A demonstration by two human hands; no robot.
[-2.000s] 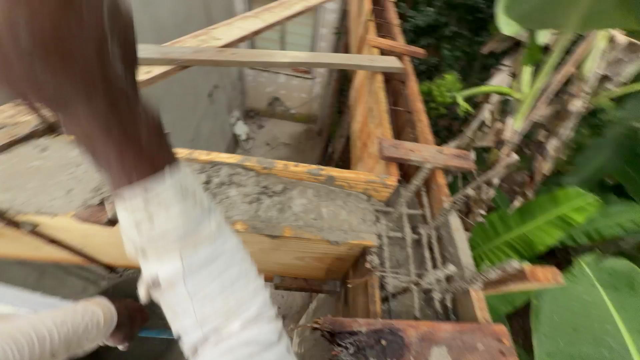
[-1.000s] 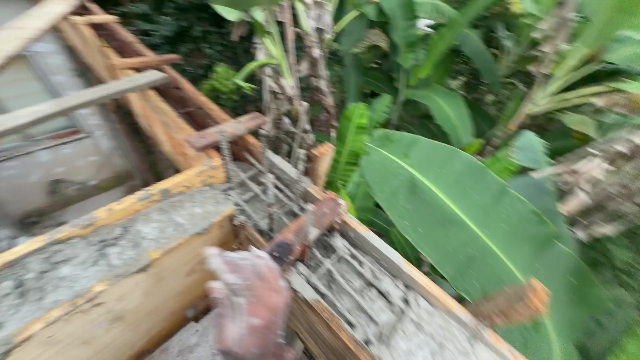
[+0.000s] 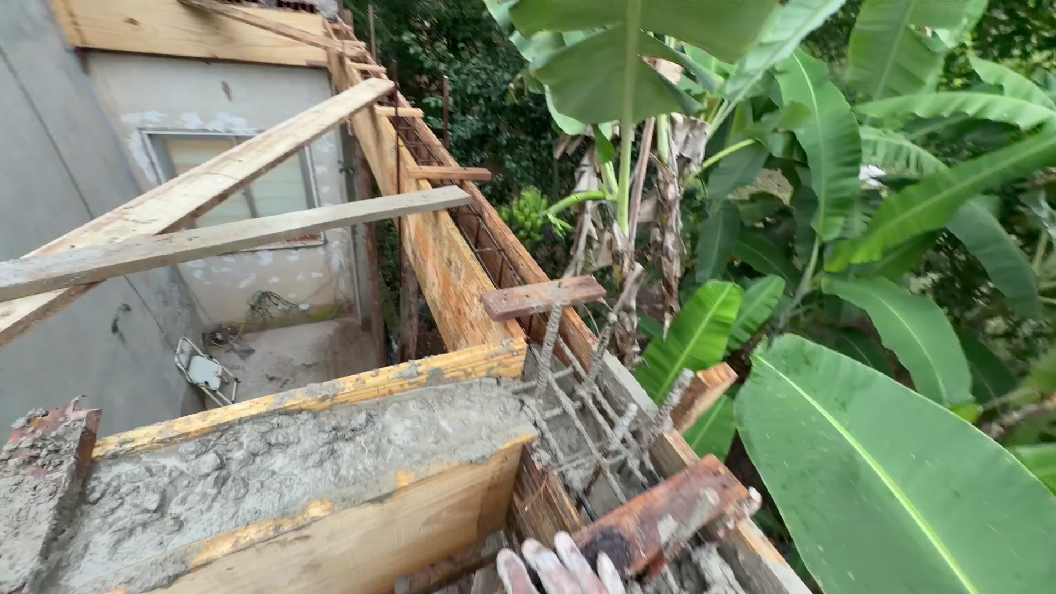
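Note:
At the bottom of the head view, the fingers of what appears to be my right hand are extended and slightly spread, smeared pale grey. They are beside the left end of a reddish wooden cross-piece; contact is unclear, and the thumb and palm are hidden. My left hand is out of view. The cross-piece lies over a board formwork channel with reinforcing bars and wet concrete inside. To the left, a wooden form holds rough wet concrete.
Two loose planks cross the upper left over a lower floor. Another cross-piece spans the channel farther back. Bar ends stick up near the corner. Banana leaves crowd the right; a concrete-covered board lies left.
Two sleeved arms showed two seconds ago; now only fingers show at the bottom. One second ago a hand was at the left end of the near cross-piece. The view has swung about.

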